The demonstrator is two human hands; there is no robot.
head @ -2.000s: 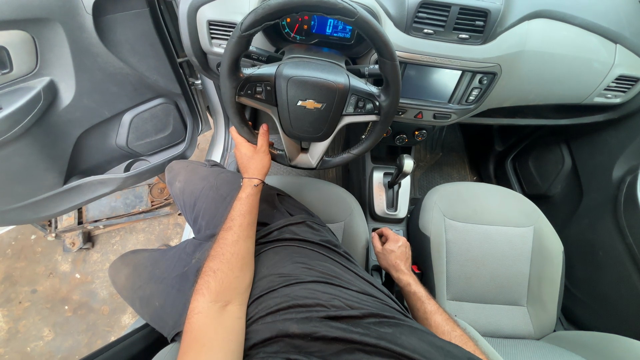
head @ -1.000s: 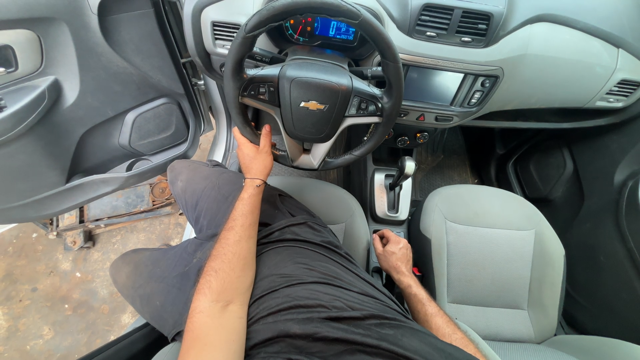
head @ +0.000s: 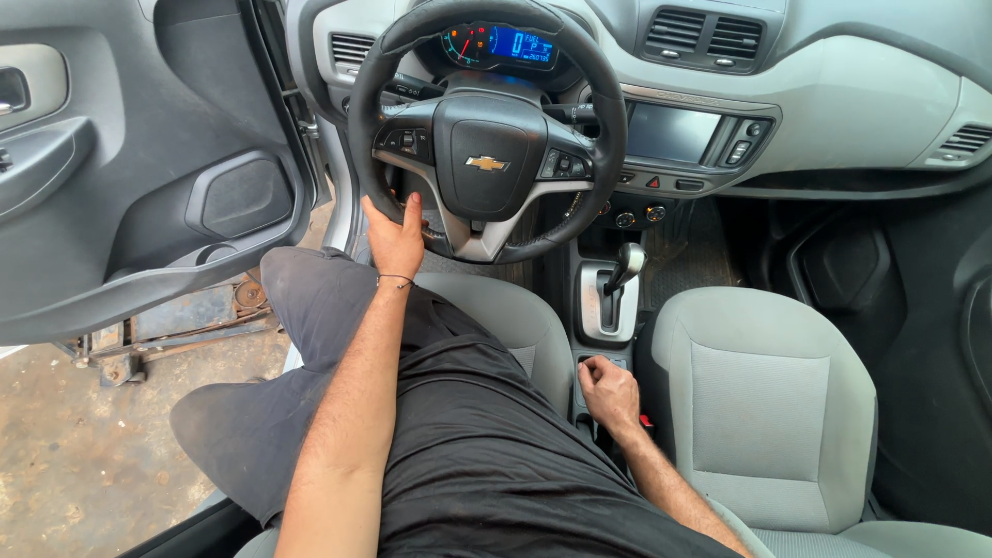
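My left hand (head: 396, 237) grips the lower left rim of the black steering wheel (head: 612, 116), its thumb lying over the rim. Curled loosely, my right hand (head: 610, 390) rests on the centre console (head: 580, 389) between the front seats, behind the automatic gear lever (head: 625, 266). Whether anything lies beneath its fingers is hidden. The instrument cluster (head: 500, 46) is lit behind the wheel, and the dashboard screen (head: 673, 132) looks dark with a pale reflection.
On the left the driver's door (head: 155, 116) stands ajar over a stained floor (head: 62, 449) with a rusty metal frame (head: 186, 314). The grey passenger seat (head: 759, 395) is to the right of the console. A red buckle (head: 645, 421) shows beside my right wrist.
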